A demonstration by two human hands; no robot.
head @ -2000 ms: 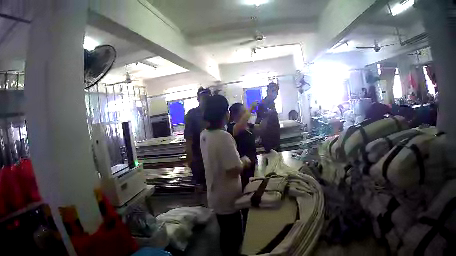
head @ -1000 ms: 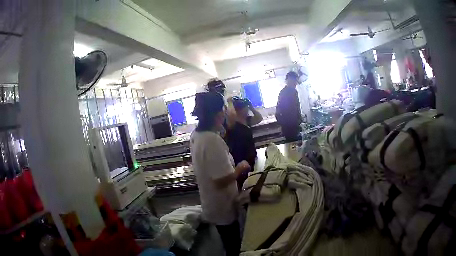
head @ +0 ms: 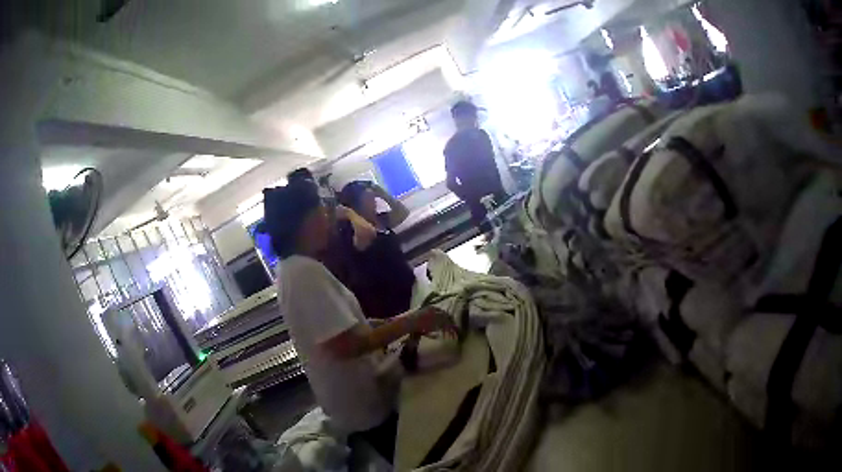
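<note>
Neither of my hands is clearly in view. A cream curtain panel lies in long parallel folds on the table in front of me and curves round at its far end. A flat cream piece with a dark curtain border lies inside the curve. A folded curtain bundle with a dark stripe sits at the far end, partly hidden by the hands of a person in a white shirt.
Cream bundles with dark bands are piled high at the right, beside loose grey cloth. A pillar and a white machine stand at the left. More people stand beyond the table, near stacked long flat stock.
The view has tilted and turned, so the scene slants and sits further left. The white-shirted person now leans over the table with hands at the bundle. A person behind has moved apart from the others.
</note>
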